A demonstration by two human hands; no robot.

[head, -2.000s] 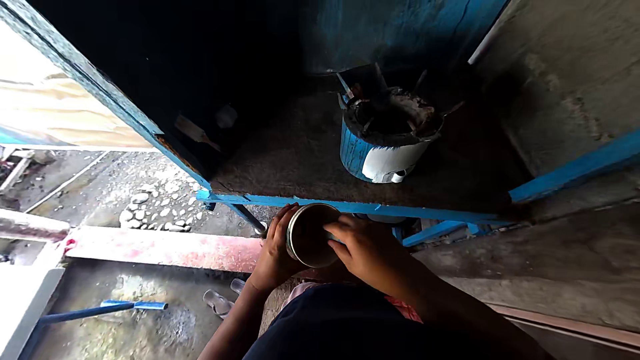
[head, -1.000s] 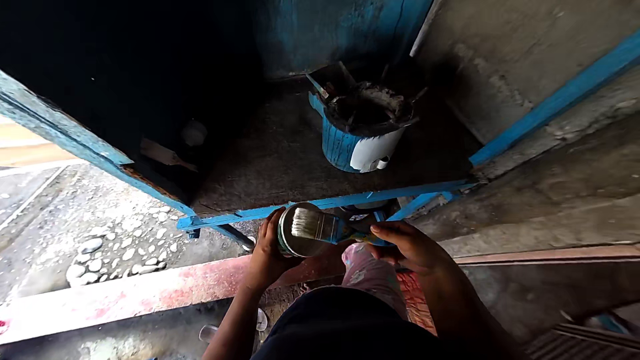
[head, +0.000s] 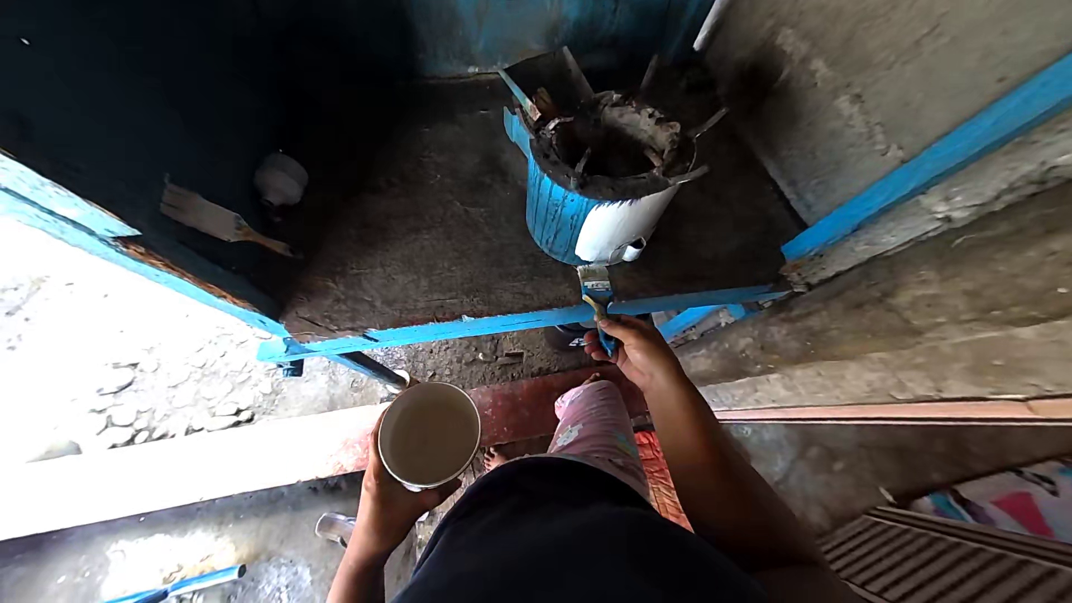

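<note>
My left hand (head: 398, 494) holds a round, open-topped container (head: 430, 435) at the lower middle, its inside pale and shadowed. In my right hand (head: 628, 347) is a paintbrush (head: 597, 289) with a blue handle, its pale bristles pointing up toward the stove. The bristles are close below a round stove (head: 557, 213), and I cannot tell if they touch it. Streaky blue covers the stove's left side, and a smooth white patch (head: 615, 226) its front, around a short spout. Metal prongs ring its dark, rough top.
The stove stands on a dark board shelf (head: 419, 251) with a blue front edge. At the shelf's left lie a wider brush (head: 205, 215) and a small whitish round object (head: 281, 178). A concrete wall (head: 837, 92) and a blue beam (head: 938, 159) bound the right. A reddish ledge (head: 519, 406) runs below.
My right hand has moved the brush away from the container and up to the stove's lower front. A second earlier its bristles were over the container's mouth. The container is now farther from the shelf edge.
</note>
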